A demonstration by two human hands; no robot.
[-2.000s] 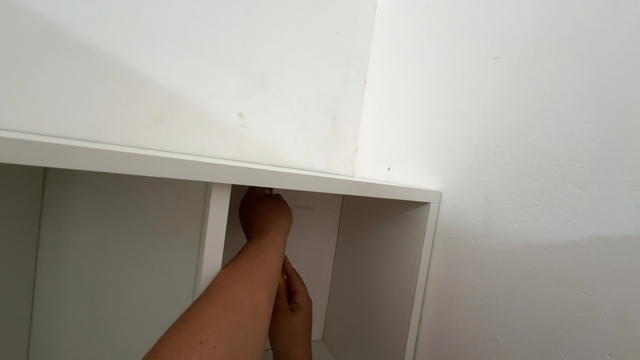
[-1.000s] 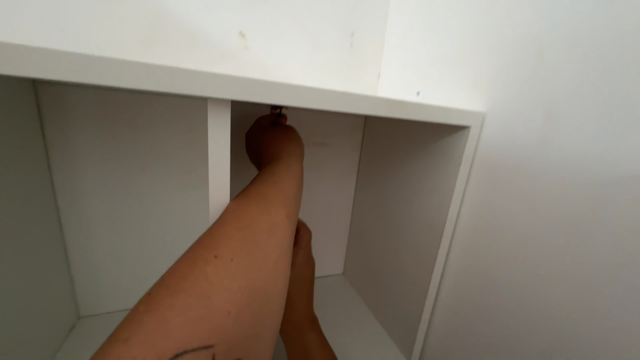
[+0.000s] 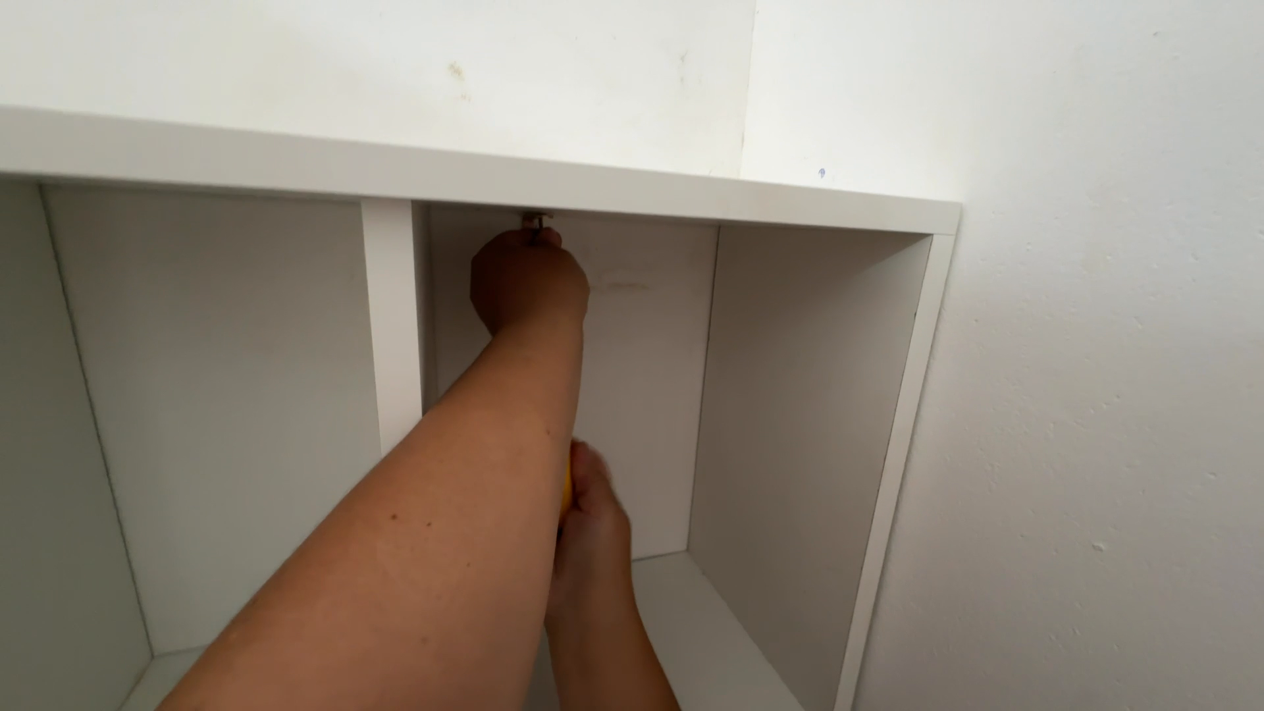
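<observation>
My left hand [image 3: 530,281] is raised inside the right compartment of a white cabinet, its fingers closed around a small metal piece [image 3: 538,223] just under the top panel [image 3: 632,188]. What exactly the piece is cannot be told. Lower down, partly hidden by my left forearm, my right hand [image 3: 595,513] grips a yellow handle [image 3: 567,486]; the rest of that tool is out of sight behind the arm.
A white vertical divider [image 3: 393,326] stands left of my hands, with another compartment beyond it. The cabinet's right side panel [image 3: 820,395] lies close to the white wall [image 3: 1096,395]. Below is the compartment floor [image 3: 721,632].
The view has moved closer to the cabinet since the earliest frame. My left hand stays up at the top panel, and my right hand remains below it.
</observation>
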